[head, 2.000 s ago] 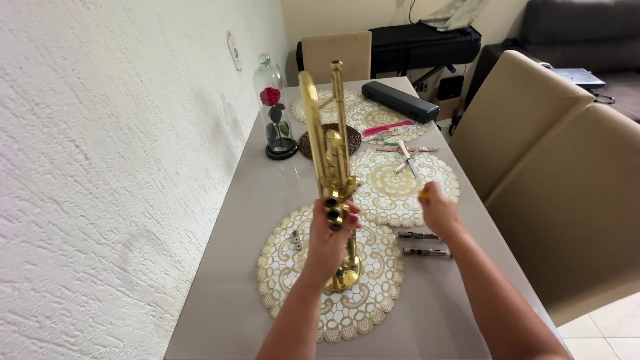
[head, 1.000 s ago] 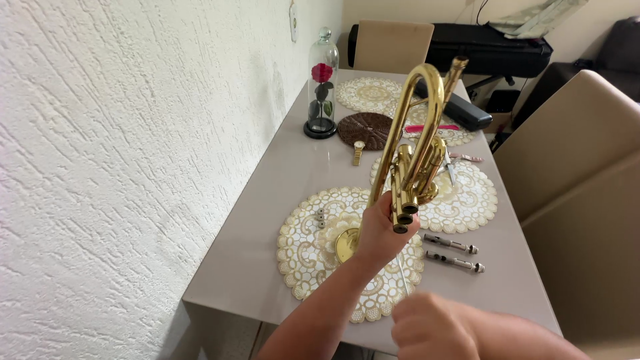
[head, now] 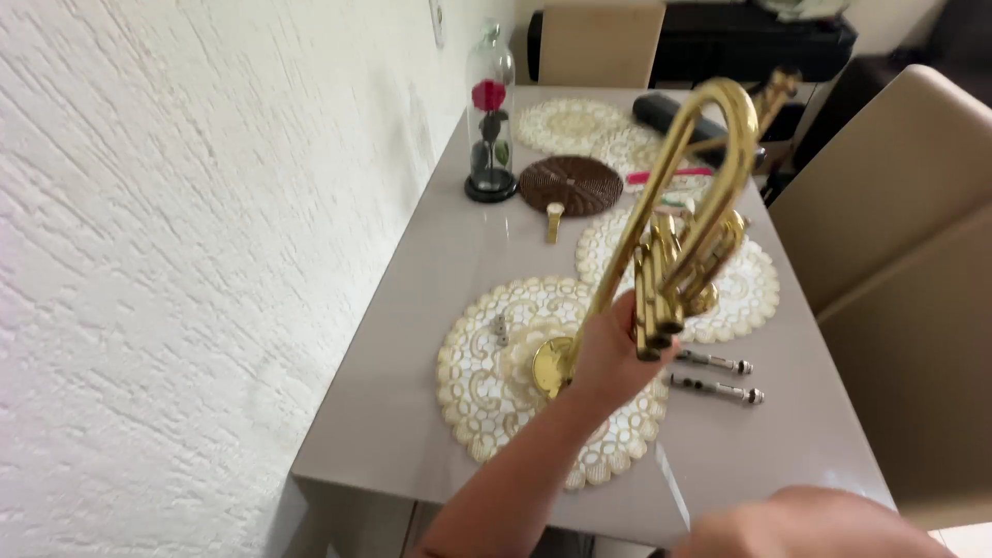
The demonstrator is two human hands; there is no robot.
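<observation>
My left hand (head: 616, 356) grips a brass trumpet (head: 732, 167) around its valve section, with the bell low over a lace-patterned placemat (head: 480, 403) and the tubing bend tilted up. My right hand (head: 744, 531) is blurred at the bottom edge, near the table's front; its fingers and anything in them cannot be made out. Two trumpet valves (head: 717, 389) lie on the table, right of the placemat. Small metal pieces (head: 501, 329) rest on the placemat, left of the bell.
A glass dome with a red rose (head: 490, 97) stands near the textured wall. Behind the trumpet are a brown woven mat (head: 573, 186), a gold wristwatch (head: 553, 223), a pink strip (head: 670, 175) and a black case (head: 659, 108). Beige chairs (head: 899, 186) line the right side.
My right hand has moved from beside the middle placemat down to the bottom edge. The trumpet, upright two seconds ago, now leans to the right in my left hand. The view has shifted.
</observation>
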